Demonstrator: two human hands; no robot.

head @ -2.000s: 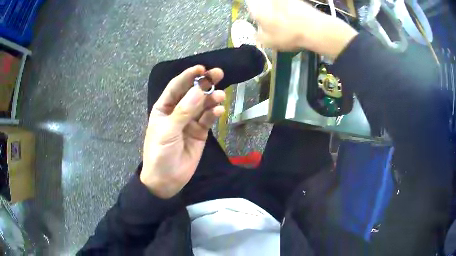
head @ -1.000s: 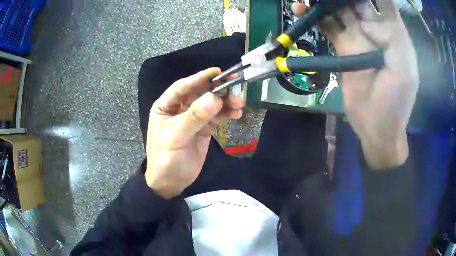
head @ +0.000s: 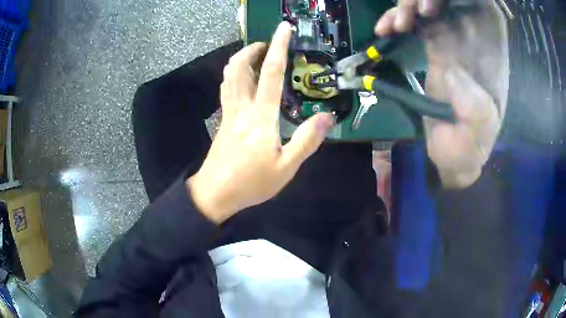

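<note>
The black smart lock panel housing (head: 344,37) lies open side up on the green bench. A gold retaining plate (head: 300,77) sits in it, with a green circuit board (head: 315,109) at the lower end. My left hand (head: 254,121) lies along the housing's left side, fingers spread, holding it. My right hand (head: 462,93) holds the yellow-and-black circlip pliers (head: 354,71), their tips at the middle of the gold plate. Whether a ring is on the tips is too small to tell.
Silver keys (head: 365,107) lie on the green bench (head: 264,17) right of the housing. A blue bin (head: 414,217) stands at the lower right. At the left are a cardboard box (head: 28,233) and a blue crate (head: 11,46) over the speckled floor.
The ring seen earlier in my left fingertips went onto or behind the plier tips. The pliers now reach into the housing. My left hand has moved right onto the housing.
</note>
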